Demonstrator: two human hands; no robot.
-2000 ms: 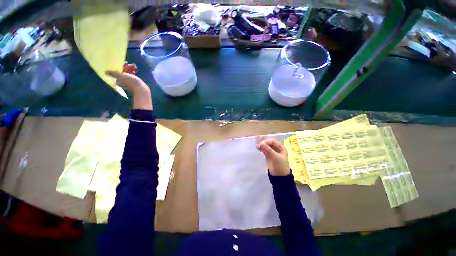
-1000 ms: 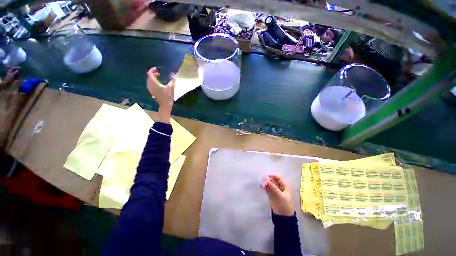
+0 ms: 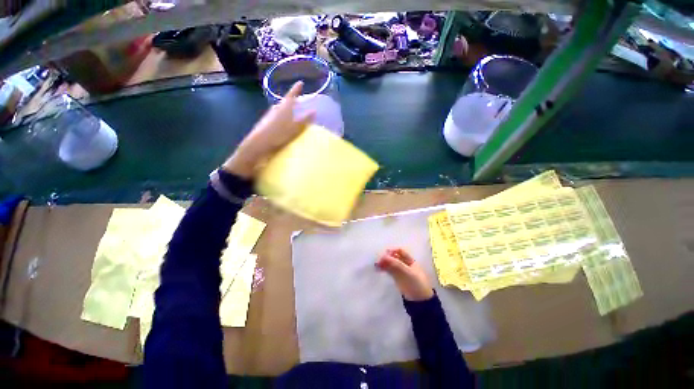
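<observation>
My left hand (image 3: 272, 137) reaches over the belt's near edge and holds a yellow label sheet (image 3: 318, 176). The sheet is slightly blurred and no print can be made out on it. The hand overlaps the view of a clear container with a white base (image 3: 326, 110) on the belt; whether they touch cannot be told. My right hand (image 3: 406, 272) is over the pale work mat (image 3: 342, 304), fingertips pinched together. Whether a sticker is between them is too small to tell.
Blank backing sheets (image 3: 114, 266) lie left on the cardboard bench cover (image 3: 46, 251). Printed label sheets (image 3: 525, 232) and a narrow label strip (image 3: 611, 254) lie right. The green conveyor belt (image 3: 396, 114) carries more containers (image 3: 87, 143) behind a green frame post (image 3: 533, 114). Parts boxes stand beyond.
The yellow sheet in my left hand has swung right and towards me, over the mat's far left corner. My right hand stays over the mat. The camera view has shifted.
</observation>
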